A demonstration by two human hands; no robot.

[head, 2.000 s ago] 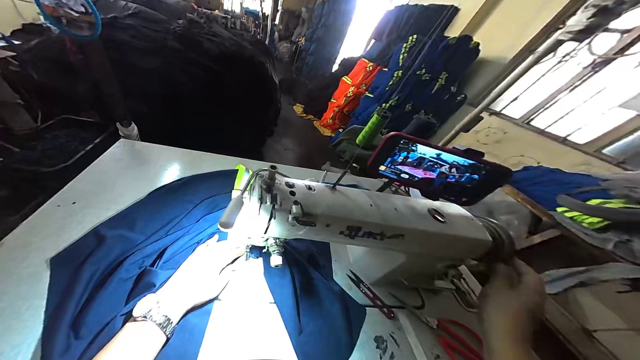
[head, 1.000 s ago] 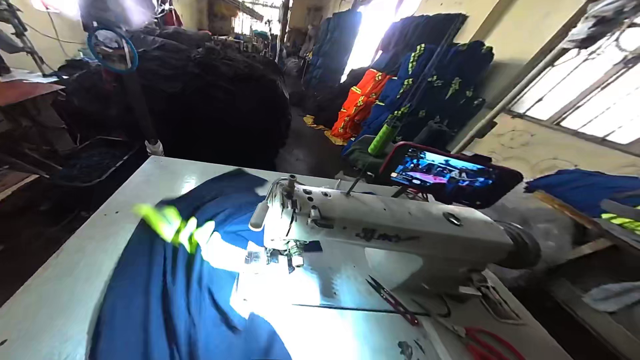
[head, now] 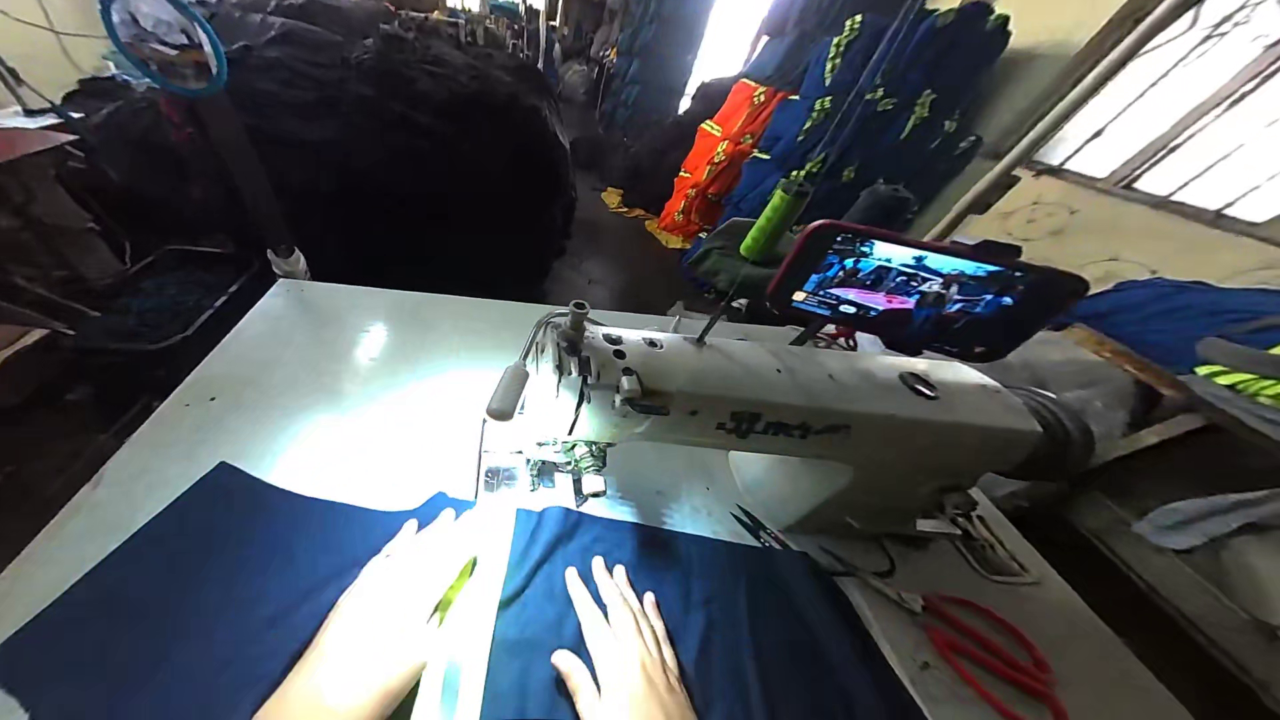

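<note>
Dark blue fabric (head: pixel 760 610) lies across the front of a white sewing table, with a pale reflective strip (head: pixel 487 600) running through it toward the presser foot (head: pixel 590 484) of a white sewing machine (head: pixel 800 400). My left hand (head: pixel 390 610) rests on the fabric beside the strip, a bit of yellow-green edging (head: pixel 455 590) showing by its fingers; glare washes out part of it. Flat on the fabric right of the strip is my right hand (head: pixel 625 640), fingers spread. The fabric's far edge is just in front of the presser foot.
Red-handled scissors (head: pixel 985 640) and small thread snips (head: pixel 760 527) lie on the table's right. A phone (head: pixel 925 290) showing a picture is mounted behind the machine, near a green thread cone (head: pixel 775 220). A large dark heap of cloth (head: pixel 400 150) stands beyond the table.
The blue fabric now lies spread in front of the machine, where before it was bunched at its left. My right hand, earlier at the handwheel, is now on the fabric.
</note>
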